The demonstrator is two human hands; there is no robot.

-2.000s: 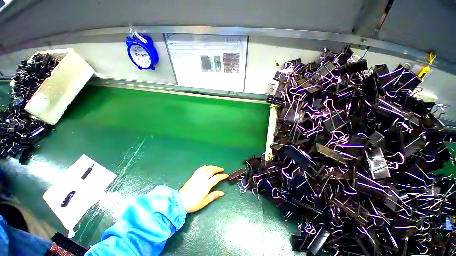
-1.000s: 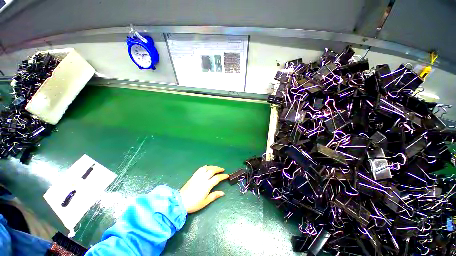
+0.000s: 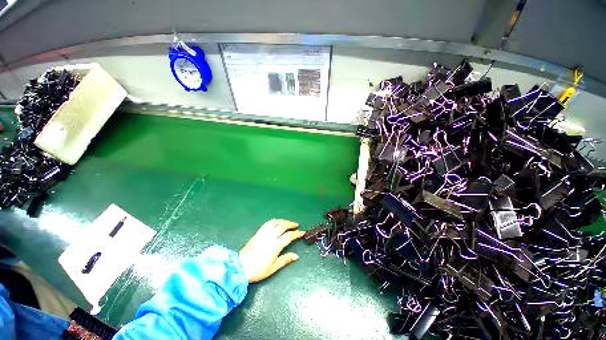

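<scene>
My left hand (image 3: 269, 251), in a blue sleeve, rests palm down on the glossy green bench (image 3: 199, 219), fingers apart and pointing right. Its fingertips are at a stray dark binder clip (image 3: 313, 234) on the left edge of the clip heap; they seem to touch it, and I see no grip on it. The large heap of black binder clips (image 3: 452, 192) with shiny wire handles fills the right side. My right hand is not in view.
The cream bin edge (image 3: 362, 174) stands at the heap's left. A tilted cream box (image 3: 81, 114) lies by another clip heap (image 3: 33, 159) at far left. A white sheet (image 3: 106, 255) with two black marks lies left of my sleeve. A blue clock (image 3: 189, 68) hangs behind.
My left hand has not visibly moved. A small pale thing now shows on the green strip just left of the bin edge. The blue cloth at the lower left has shifted slightly.
</scene>
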